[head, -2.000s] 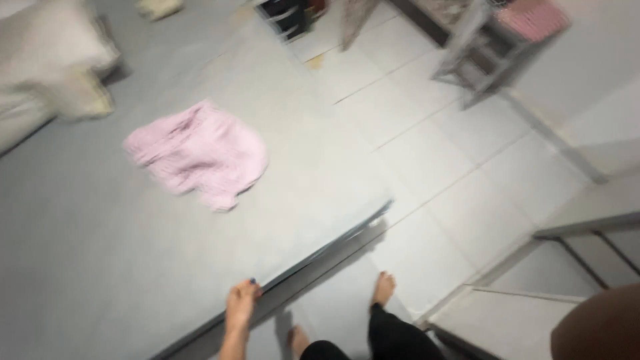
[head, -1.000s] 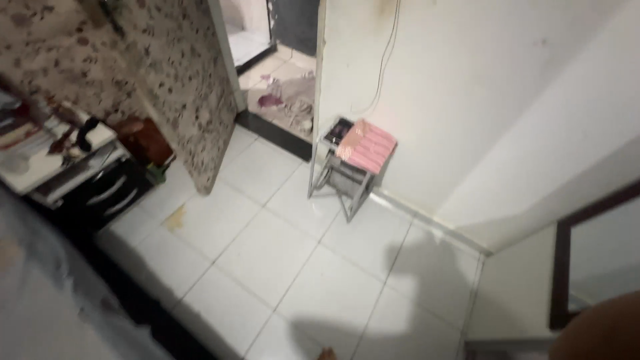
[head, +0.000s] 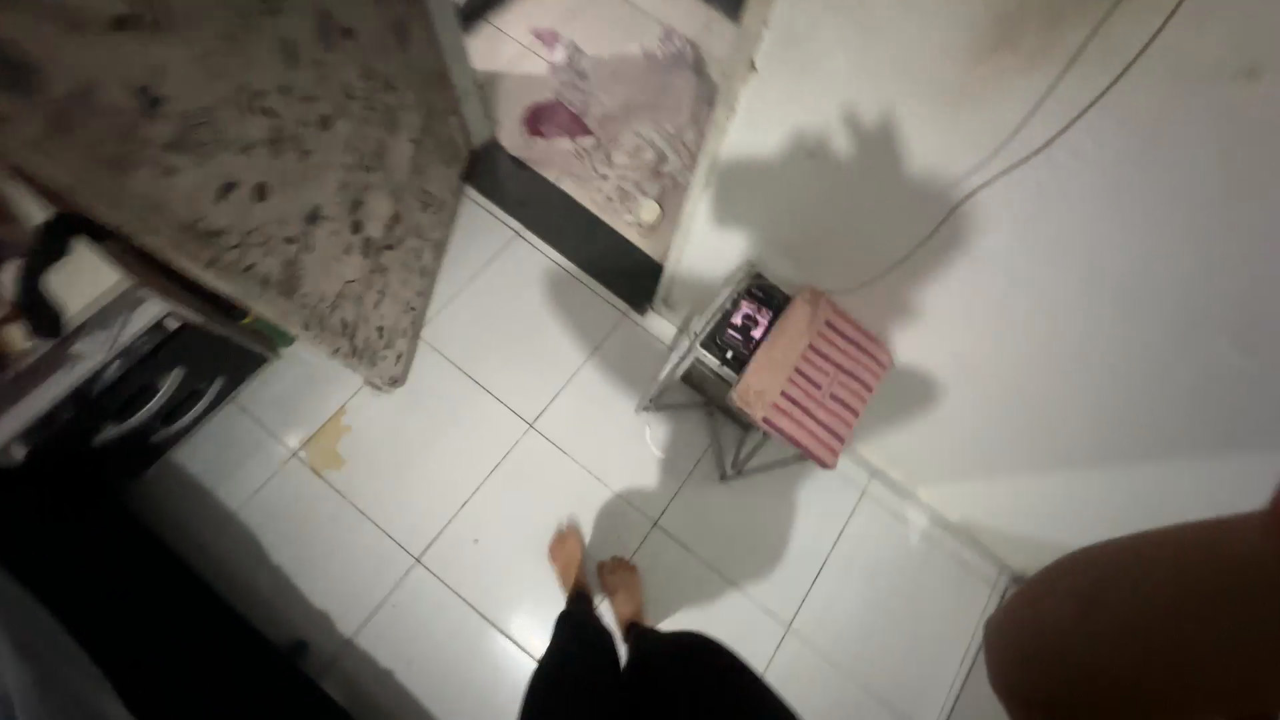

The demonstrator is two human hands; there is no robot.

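Observation:
Neither of my hands shows clearly in the head view. A large, blurred brown rounded shape, too close to make out, fills the lower right corner. My bare feet stand on the white tiled floor (head: pixel 480 490), below a small folding stool (head: pixel 730 435). Over the stool lies a pink striped cloth (head: pixel 825 380), and beside the cloth is a dark device with a lit screen (head: pixel 750 318). A cable hangs along the white wall (head: pixel 1100 330) and runs down towards the stool.
At upper left is a door with a mottled surface (head: pixel 330 200), standing ajar by a dark threshold (head: pixel 565 230). Beyond it, a patterned mat or cloth (head: pixel 640 130) lies on the floor. A black drawer unit (head: pixel 170 390) is at the left. A yellowish patch (head: pixel 328 443) marks a tile.
The view has swung from the bed with the pink cloth to the stool and doorway. A hand at the bed's edge two seconds ago is out of view now.

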